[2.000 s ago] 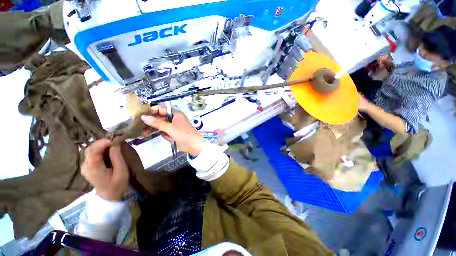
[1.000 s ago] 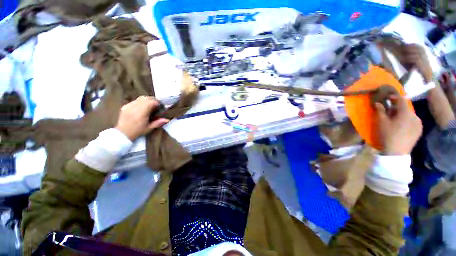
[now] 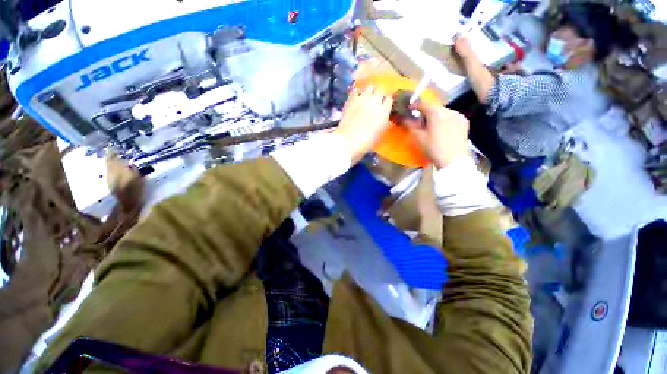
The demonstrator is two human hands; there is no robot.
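The orange roll holder disc (image 3: 398, 150) stands right of the machine, partly covered by both hands. The brown binding roll (image 3: 404, 109) sits at its centre. My left hand (image 3: 366, 120) is at the disc's left side, where the brown binding strip (image 3: 281, 131) reaches the roll; its fingertips are partly hidden. My right hand (image 3: 441, 133) has its fingers on the right side of the roll. The strip runs left along the machine front. The brown knit garment pieces (image 3: 51, 241) lie heaped at the far left, away from both hands.
The white and blue coverstitch machine (image 3: 124, 44) fills the upper left. A blue bin (image 3: 398, 248) with cut fabric pieces (image 3: 409, 208) is below the disc. Another person (image 3: 537, 102) sits at the upper right. A grey-white curved panel (image 3: 603, 292) stands at the lower right.
My left hand has left the garment and moved right to the disc. My right hand, at the garment two seconds ago, is still at the roll. The view has shifted right.
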